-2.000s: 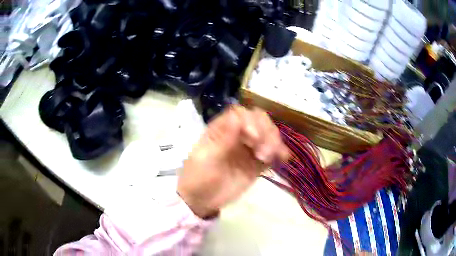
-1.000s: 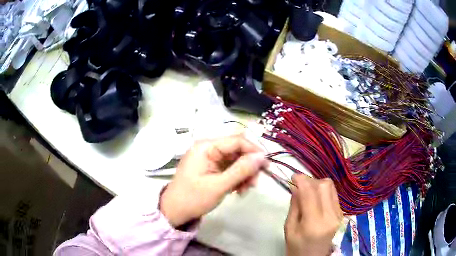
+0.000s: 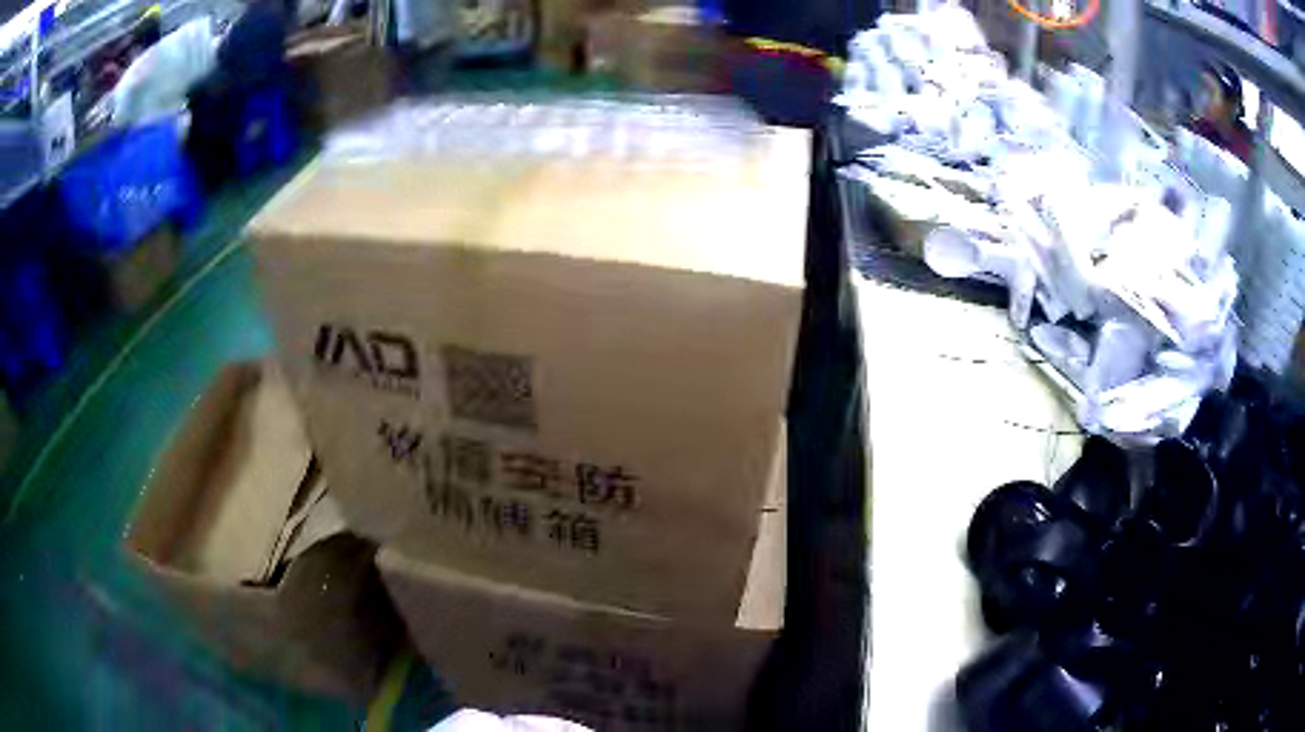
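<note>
Neither of my hands is in view. A large brown carton (image 3: 530, 415) with black print stands nearest in front of me, blurred, on top of another carton (image 3: 573, 658). Clear wrap or film (image 3: 558, 132) lies over its top. A pale shape (image 3: 501, 722) is cut off by the bottom edge, and I cannot tell what it is. Black covers (image 3: 1131, 572) lie heaped on the table at the lower right. White brackets (image 3: 1131, 272) are piled behind them.
The cream table (image 3: 930, 486) runs along the right of the cartons. An open carton (image 3: 229, 486) stands at the left on the green floor (image 3: 172, 386). Blue crates (image 3: 129, 186) stand at the far left. Part of a person (image 3: 1221, 107) shows at the far right.
The view has swung left, away from the parts box and harnesses to the cartons beside the table. Both hands, seen at a harness a second ago, are out of the picture.
</note>
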